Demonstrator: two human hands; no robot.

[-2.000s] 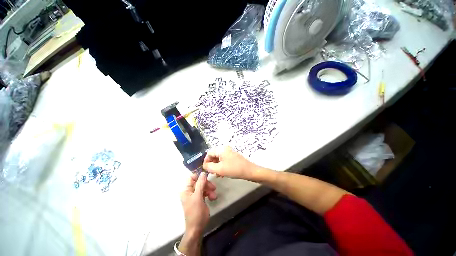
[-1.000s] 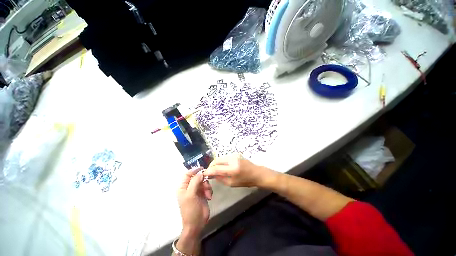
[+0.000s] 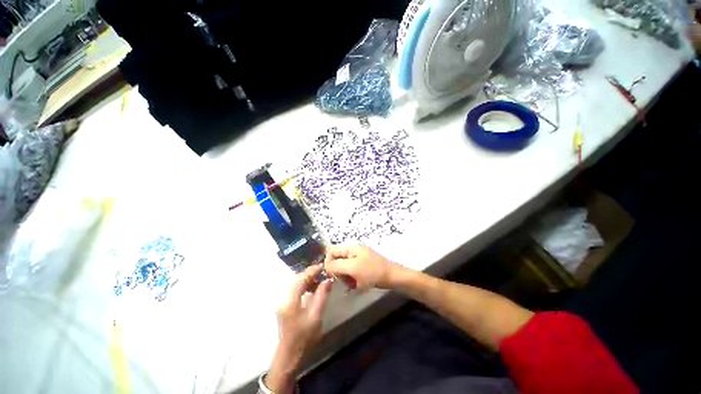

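My left hand [image 3: 303, 308] and my right hand [image 3: 359, 268] meet at the front end of the black tape dispenser [image 3: 296, 245]. Their fingertips are pinched together around a tiny metal buckle [image 3: 326, 275], mostly hidden by the fingers. The dispenser holds a narrow blue tape roll [image 3: 270, 206], with a thin red-yellow stick [image 3: 254, 202] across it. A wide loose pile of small dark-purplish buckles [image 3: 369, 181] lies right of the dispenser. A smaller light-blue and silver heap of pieces [image 3: 150, 269] lies on the left.
A large dark blue tape roll [image 3: 502, 140] lies by the desk fan [image 3: 461, 58]. A clear bag of hardware [image 3: 357, 92] sits beside a big black stack [image 3: 269, 54]. Red-handled snips [image 3: 626, 92] and a yellow-handled tool [image 3: 579, 140] lie far right. A cardboard box [image 3: 607, 231] is below the table edge.
Both hands stay together at the dispenser's front and have shifted slightly right and down. The fingers have changed their pinch. The camera view has shifted slightly.
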